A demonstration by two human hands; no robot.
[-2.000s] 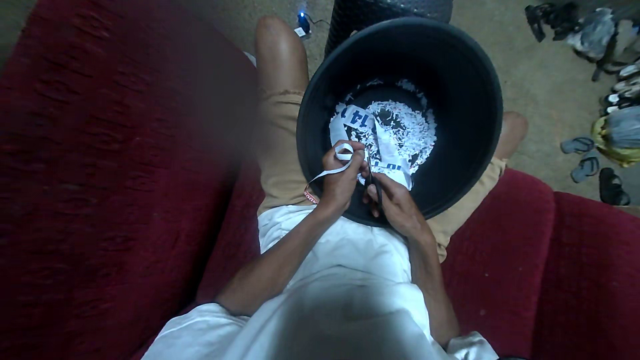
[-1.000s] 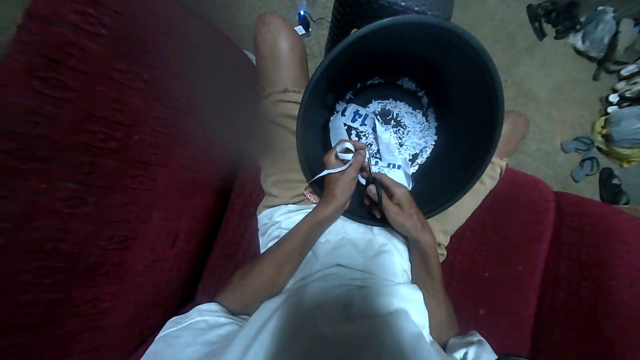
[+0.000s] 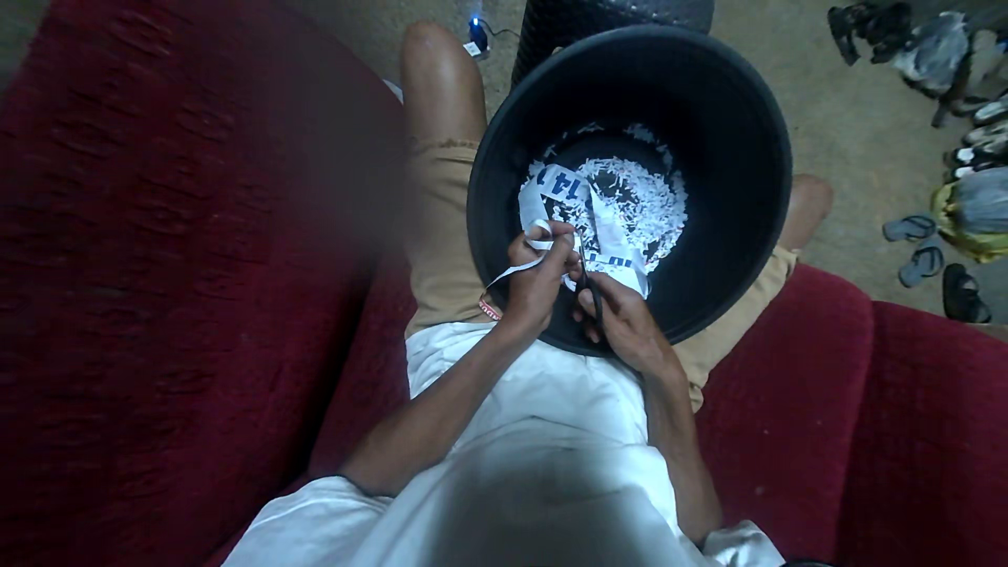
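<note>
My left hand (image 3: 538, 276) is closed on a narrow white paper strip (image 3: 516, 270), which curls over the fingers and trails down to the left. Dark-handled scissors (image 3: 594, 303) sit in my right hand (image 3: 626, 319), their blades pointing up beside the left fingertips. Whether the blades touch the strip cannot be told. Both hands are over the near rim of a large black plastic bucket (image 3: 724, 189). Small white paper cuttings (image 3: 661, 209) cover part of its bottom. A larger white sheet with blue print (image 3: 543, 185) lies above them, partly hidden by my hands.
The bucket stands between my knees. Behind it is a black textured object (image 3: 614, 12), with a small lit device (image 3: 477, 35) to its left. A dark red sofa (image 3: 795, 409) surrounds me. Grey flip-flops (image 3: 920, 264), shoes and plastic bags (image 3: 937, 51) lie on the right floor.
</note>
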